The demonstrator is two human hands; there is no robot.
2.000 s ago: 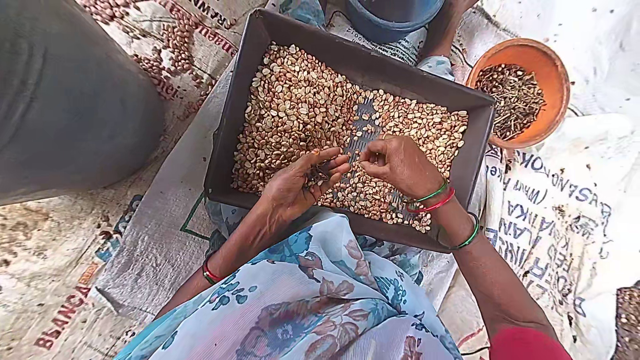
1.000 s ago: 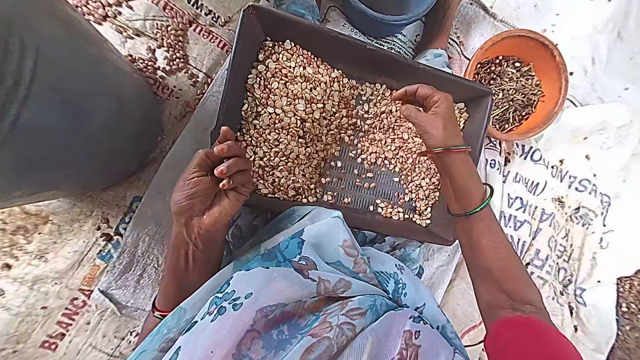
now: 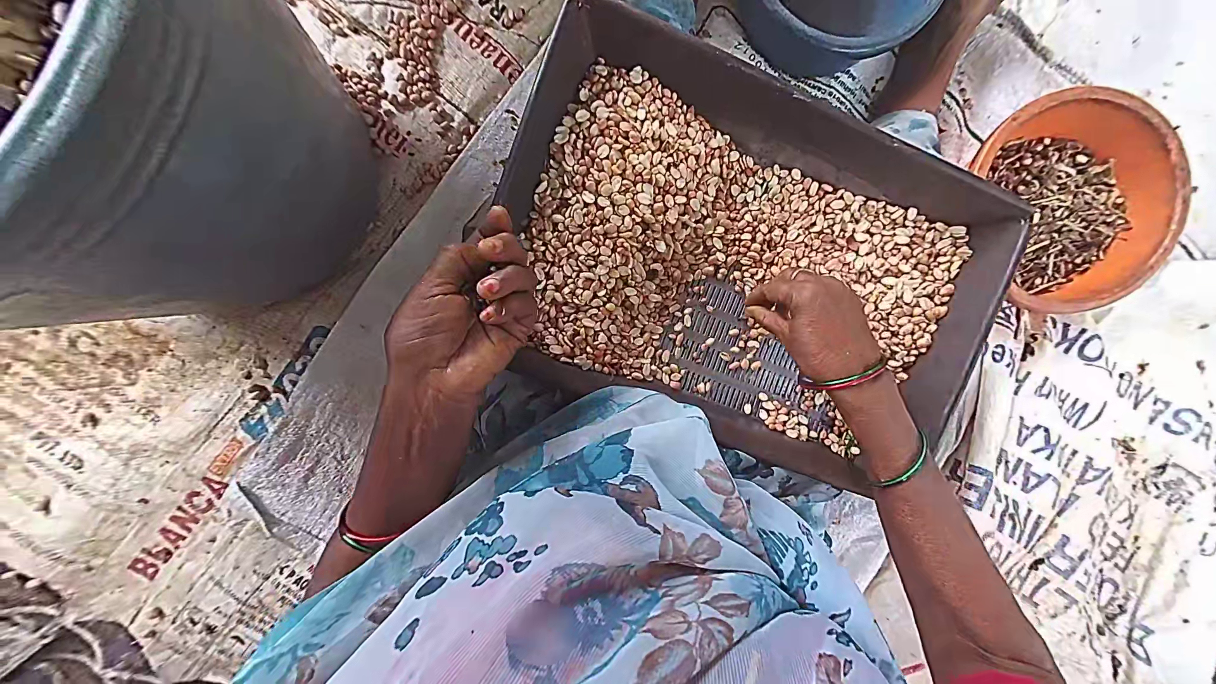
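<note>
A dark rectangular plastic tray [image 3: 760,114] with a slotted bottom lies tilted over my lap, holding many pale and reddish-brown beans [image 3: 632,209]. My left hand [image 3: 465,309] is at the tray's left edge, palm up, its fingers curled; small dark bits show between them, too unclear to name. Over the bare slotted patch [image 3: 727,347], my right hand [image 3: 812,318] is low above the beans with thumb and fingertips pinched together. Whether a bean is between those fingertips cannot be seen. Beans lie around the patch, with a few scattered on it.
An orange bowl [image 3: 1154,180] of dry stalks and husks stands right of the tray. A large grey drum [image 3: 209,180] is at the left. Beyond the tray are a blue bucket [image 3: 826,47] and another person's leg [image 3: 936,57]. Printed woven sacks [image 3: 190,456] cover the ground.
Since the last earlier frame, my right hand has come down from the upper right beans to the slotted patch. Two seconds ago both hands were close together over the tray; my left has since moved to its left edge.
</note>
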